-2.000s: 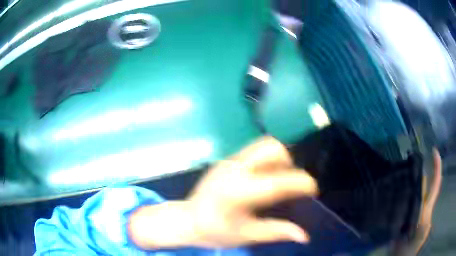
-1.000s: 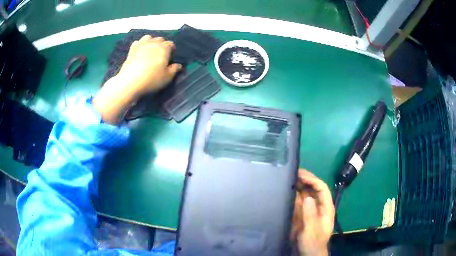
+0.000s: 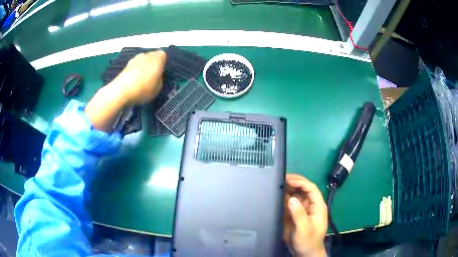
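The dark grey housing panel (image 3: 228, 201) lies in front of me, its barred opening at the far end. My right hand (image 3: 305, 213) holds the panel's right edge, fingers partly hidden by it. My left hand (image 3: 143, 75) is over the pile of black slotted grilles (image 3: 186, 106) at the left; its fingertips are blurred and point down, and I cannot tell whether they grip a grille. A white-rimmed dish (image 3: 228, 75) of small dark and silver screws is beyond the panel.
The electric screwdriver (image 3: 352, 145) lies at right with its cord toward the front edge. A dark green crate (image 3: 419, 165) stands beyond the bench's right edge. A reddish-brown ring (image 3: 73, 85) and black housings (image 3: 22, 85) are at left. A grey post (image 3: 369, 25) rises at the back right.
The panel, seen one second ago with my right hand on it, sits slightly further left and lower in view. My left hand stays over the grilles, its fingers now lower and more closed.
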